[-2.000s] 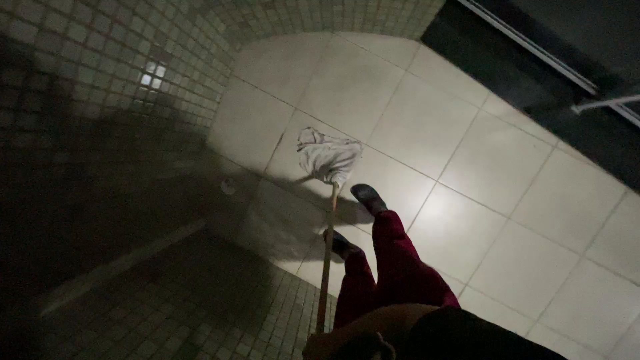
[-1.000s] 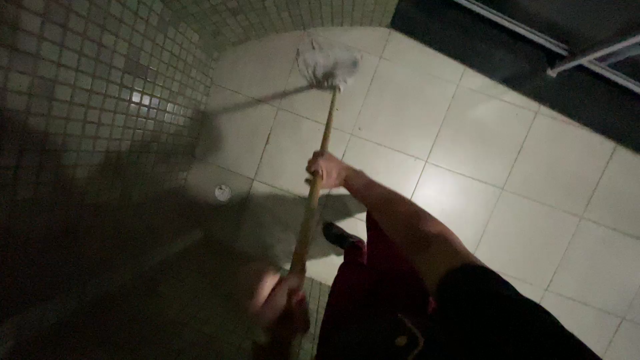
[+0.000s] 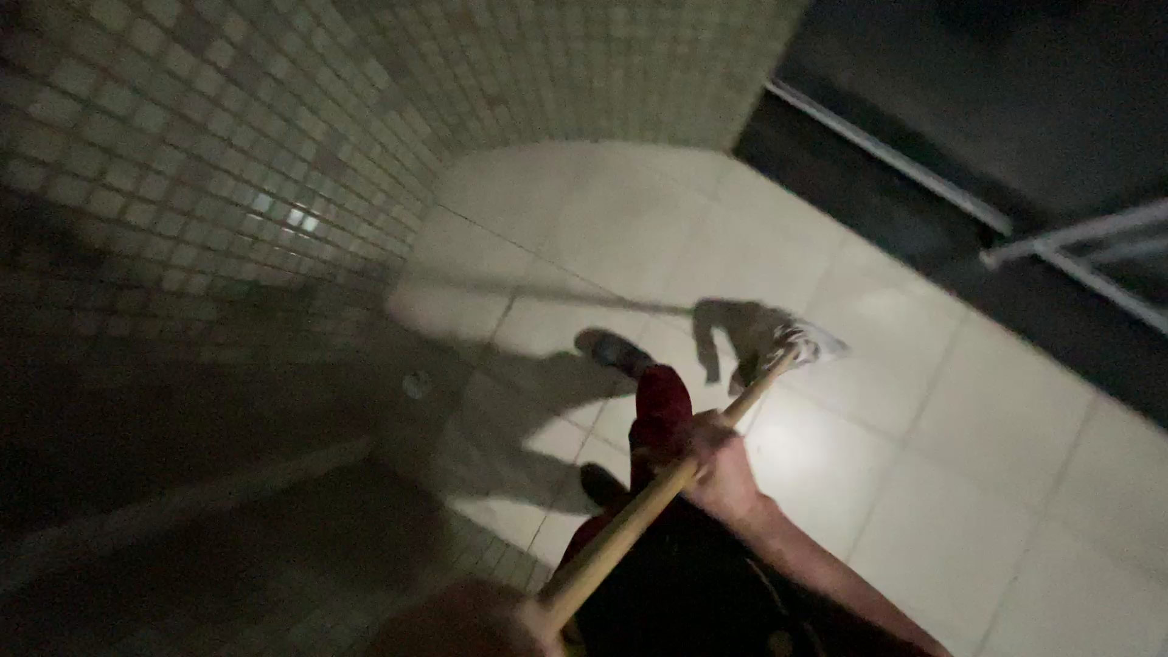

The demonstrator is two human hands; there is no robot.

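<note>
A mop with a wooden handle (image 3: pixel 630 525) slants from the bottom of the view up to the right. Its pale, blurred mop head (image 3: pixel 808 347) rests on the light tiled floor. Around the middle of the handle is my right hand (image 3: pixel 721 461), fingers wrapped on the wood. My left hand (image 3: pixel 484 625), dark and blurred at the bottom edge, is at the handle's near end and seems to grip it; its fingers are partly out of view. My two feet in dark shoes (image 3: pixel 613 351) stand left of the handle, below dark red trousers.
A mosaic-tiled wall (image 3: pixel 301 164) curves along the left and top. On the floor near it lies a small round fitting, perhaps a drain (image 3: pixel 416 384). Metal rails (image 3: pixel 894 160) border a dark area at the right. A low ledge (image 3: pixel 182 506) runs at lower left.
The mop head has swung from near the curved wall toward the right, beside the dark edge. Both hands stay on the handle, which now slants to the right.
</note>
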